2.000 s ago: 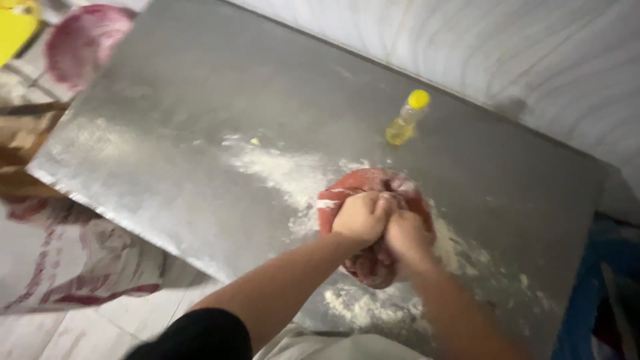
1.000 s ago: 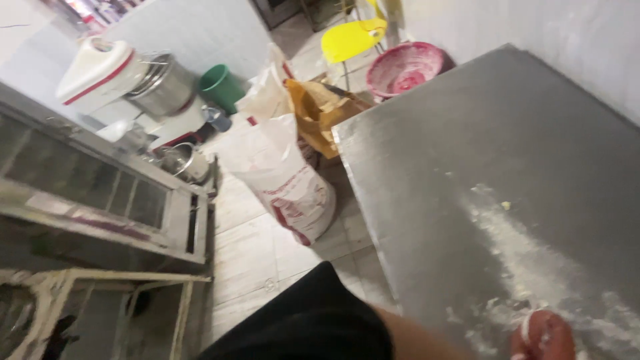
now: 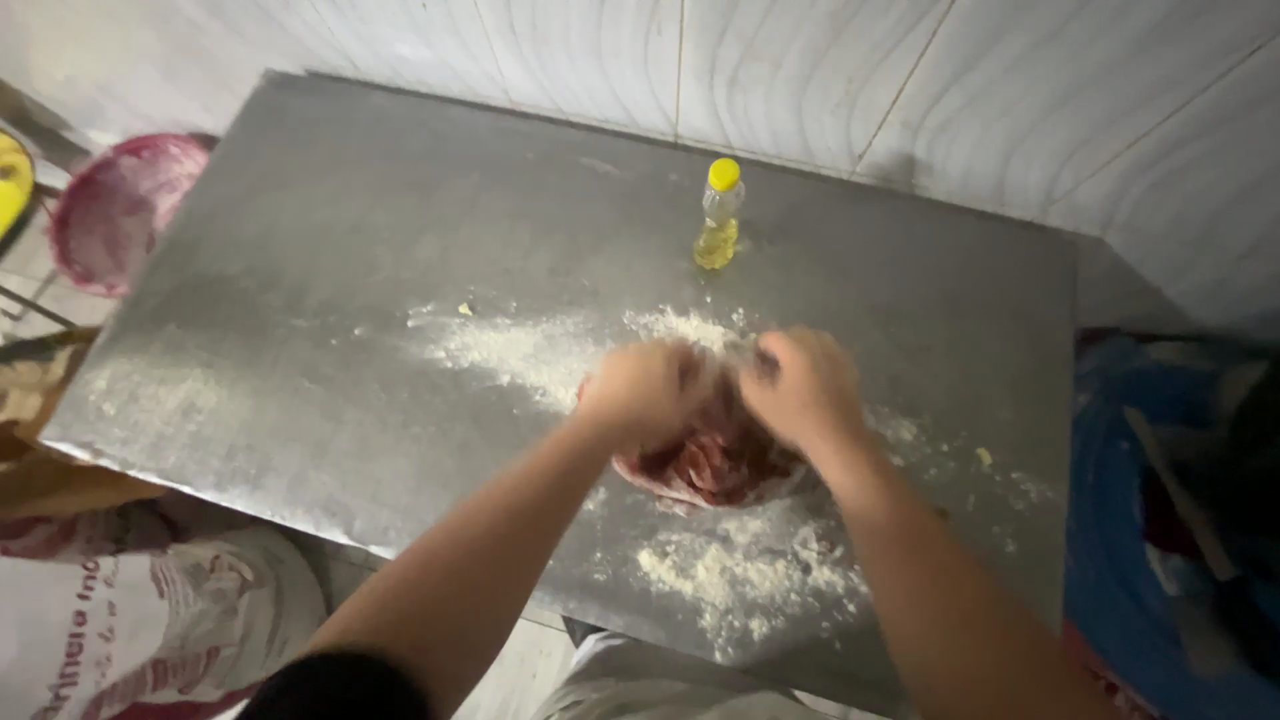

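A reddish-brown lump of dough (image 3: 710,465) rests on the grey metal table (image 3: 350,220), with white flour (image 3: 520,350) scattered around it. My left hand (image 3: 645,390) is at the dough's upper left side, its fingers curled and blurred. Over the upper right side of the dough is my right hand (image 3: 805,385), also curled and slightly blurred. The fingertips of both hands are too blurred to show whether they pinch the dough. Beyond the hands stands a clear plastic bottle (image 3: 718,220) of yellow liquid with a yellow cap.
A tiled wall (image 3: 780,80) runs along the far edge. Left of the table are a pink basin (image 3: 120,215), a yellow stool (image 3: 12,180), a brown paper bag (image 3: 40,420) and a white printed sack (image 3: 230,590). A blue container (image 3: 1110,520) is at the right.
The view swung left to the floor and back. Two seconds ago my hands were together on the middle of the dough; now they are apart at its far side.
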